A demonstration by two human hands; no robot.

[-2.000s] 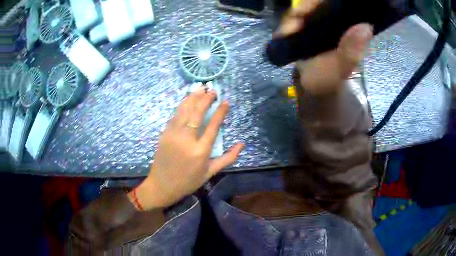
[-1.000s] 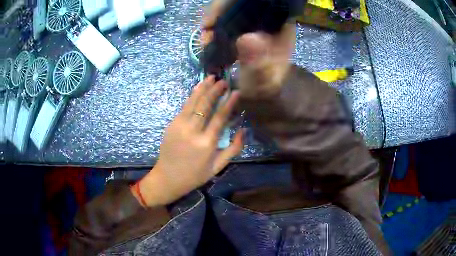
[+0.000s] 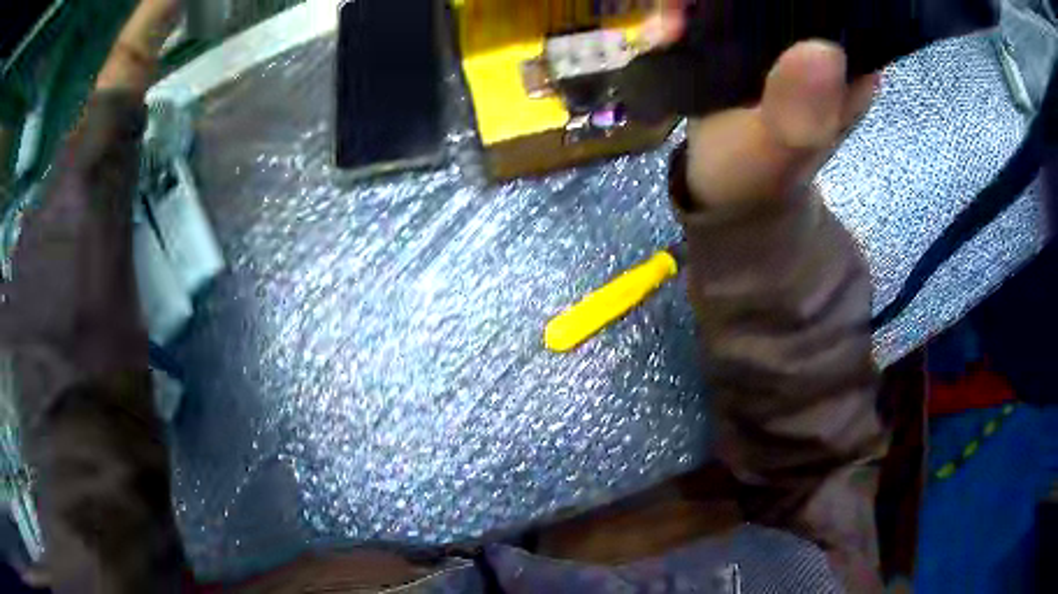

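Observation:
My right hand (image 3: 772,128) is shut on the black electric screwdriver (image 3: 882,35), whose nose end points left at the yellow screw feeder (image 3: 511,104). Whether the tip touches the feeder's metal front is blurred. My left hand (image 3: 142,44) is at the top left, blurred and cut off by the edge, with the arm stretched forward; what it holds cannot be told. Pale blue-green fan parts (image 3: 174,250) show beside the left sleeve, partly hidden by it.
A yellow-handled manual screwdriver (image 3: 613,304) lies on the silvery padding (image 3: 395,383). A flat black rectangle (image 3: 392,87) lies left of the feeder. A black cord (image 3: 969,226) curves at the right. Blue floor shows at lower right.
The view has turned right. My left hand has left the fan and reached far forward left. My right hand has moved the black driver from the fan to the feeder.

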